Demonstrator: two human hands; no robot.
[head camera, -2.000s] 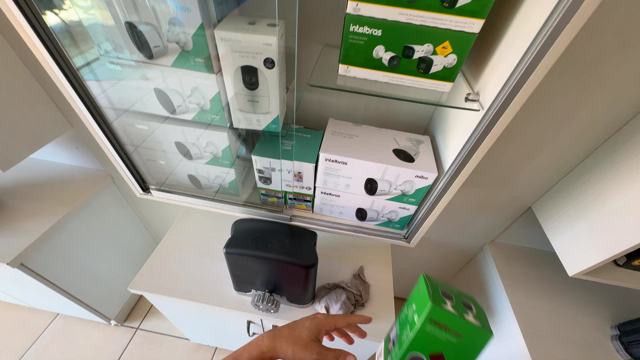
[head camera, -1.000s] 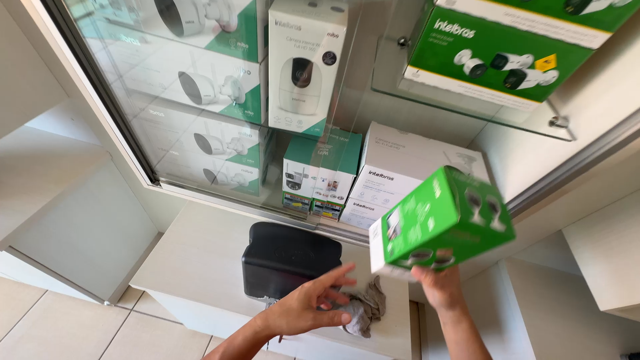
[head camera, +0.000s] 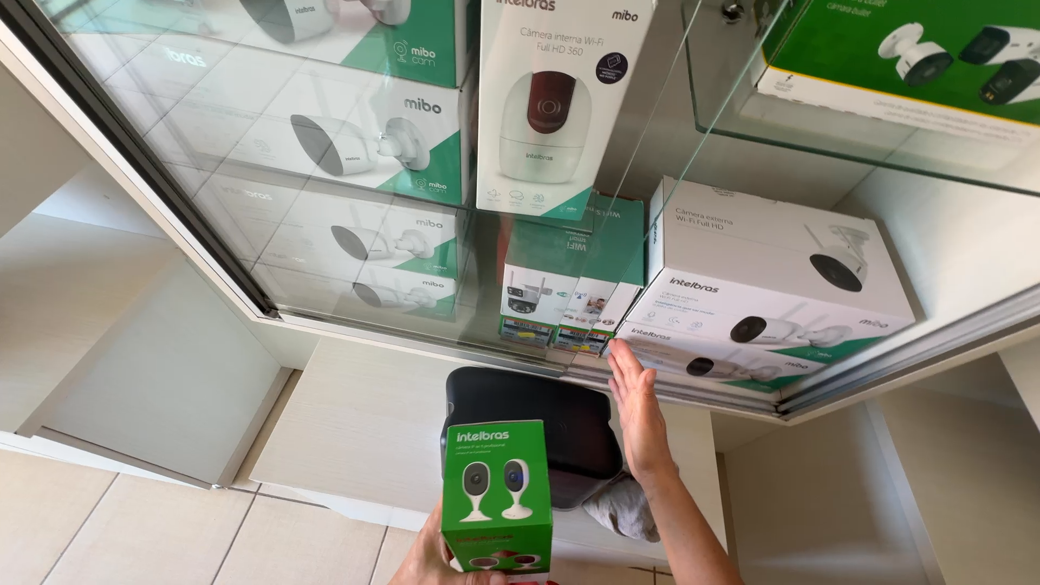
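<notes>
My left hand (head camera: 435, 552) grips the lower part of a green Intelbras camera box (head camera: 497, 487), which stands in front of a black plastic container (head camera: 536, 414). My right hand (head camera: 638, 406) is raised with flat fingers and holds nothing; its fingertips are at the cabinet's lower edge, by the white outdoor camera boxes (head camera: 756, 268). Left of those, inside the glass cabinet, are green-and-white camera boxes (head camera: 540, 280). A tall white indoor camera box (head camera: 561, 114) stands above them.
A glass door (head camera: 349, 195) covers the left side, with stacked camera boxes behind it. A glass shelf (head camera: 861, 146) at upper right bears a green camera box (head camera: 918, 65). A grey cloth (head camera: 621, 508) lies beside the black container on the pale cabinet top (head camera: 357, 422).
The green box has passed from my right hand to my left and moved left, down in front of the black container. My right hand is now empty near the cabinet edge. The view has moved closer.
</notes>
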